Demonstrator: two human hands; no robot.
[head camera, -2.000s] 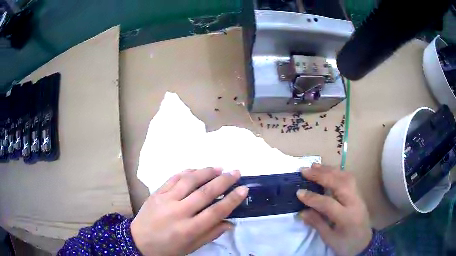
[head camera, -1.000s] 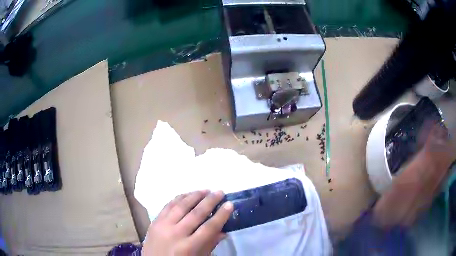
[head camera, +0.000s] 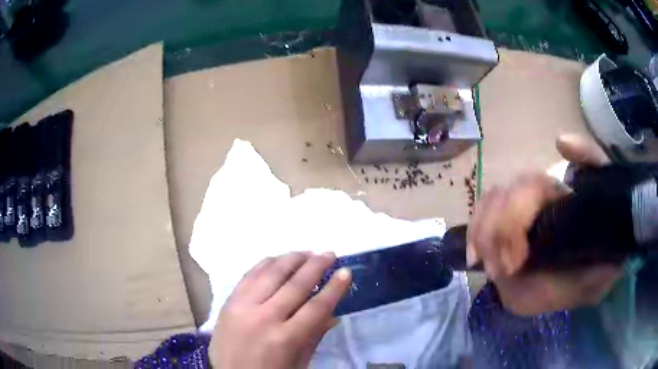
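A long, narrow black plastic housing (head camera: 393, 276) lies on the white cloth (head camera: 260, 216). My left hand (head camera: 278, 310) lies over its left end, with thumb and fingers on it. My right hand (head camera: 541, 238) is wrapped around the thick black electric screwdriver (head camera: 591, 216). The screwdriver is tilted and blurred, and its narrow dark end is over the housing's right end. Whether its tip touches the housing cannot be told. The screwdriver and my right hand hide part of the right side.
A grey metal screw feeder (head camera: 418, 94) stands beyond the cloth, with small dark screws (head camera: 411, 175) scattered before it. Finished assemblies (head camera: 36, 180) lie in a row on cardboard (head camera: 108, 216) at left. A white bowl (head camera: 595, 97) with black parts stands at upper right.
My right hand has left the bowl at right and now holds the screwdriver, brought down beside the housing. My left hand has stayed on the housing. The camera view has shifted slightly.
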